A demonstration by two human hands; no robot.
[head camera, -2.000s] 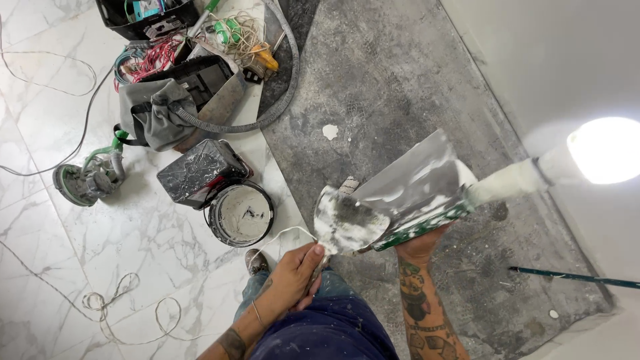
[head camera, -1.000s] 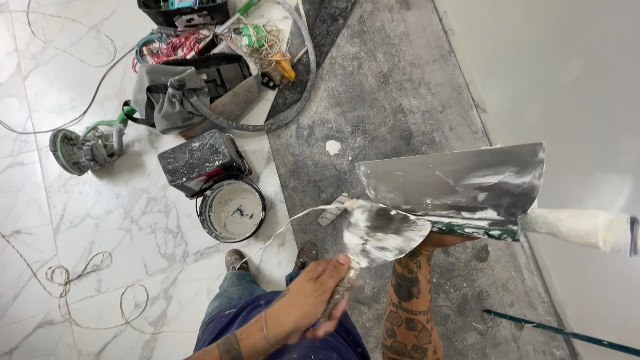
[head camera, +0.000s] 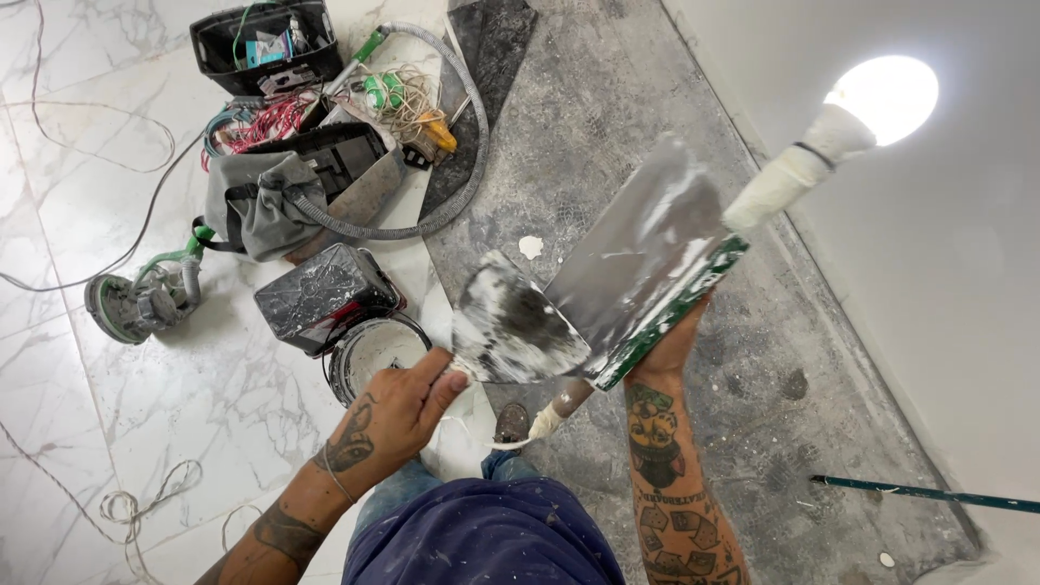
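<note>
My left hand [head camera: 402, 402] grips the handle of a putty knife [head camera: 520, 325] whose wide blade is smeared with white compound. That blade meets or overlaps the near left corner of a broad steel finishing blade [head camera: 642, 244] with a green, compound-streaked back edge. Underneath, my right hand [head camera: 674, 341] supports the broad blade, its fingers mostly hidden. A lit bulb [head camera: 890, 97] on a white wrapped holder [head camera: 780, 187] sticks out past the blade's far right end. Out of the blade's near end comes a wrapped stub [head camera: 561, 406] with a white cord.
A bucket of white compound [head camera: 378, 353] stands beside a spattered black container [head camera: 325, 292]. Behind lie a grey hose [head camera: 479, 162], a toolbox [head camera: 264, 49] and tangled cords [head camera: 276, 122]. A sander [head camera: 146, 296] rests at left. A wall [head camera: 894, 284] rises at right, near a green pole [head camera: 926, 491].
Since one second ago, the broad blade has tilted from nearly level to a steep diagonal. The bulb shows again at its upper right end. Both hands still hold their tools.
</note>
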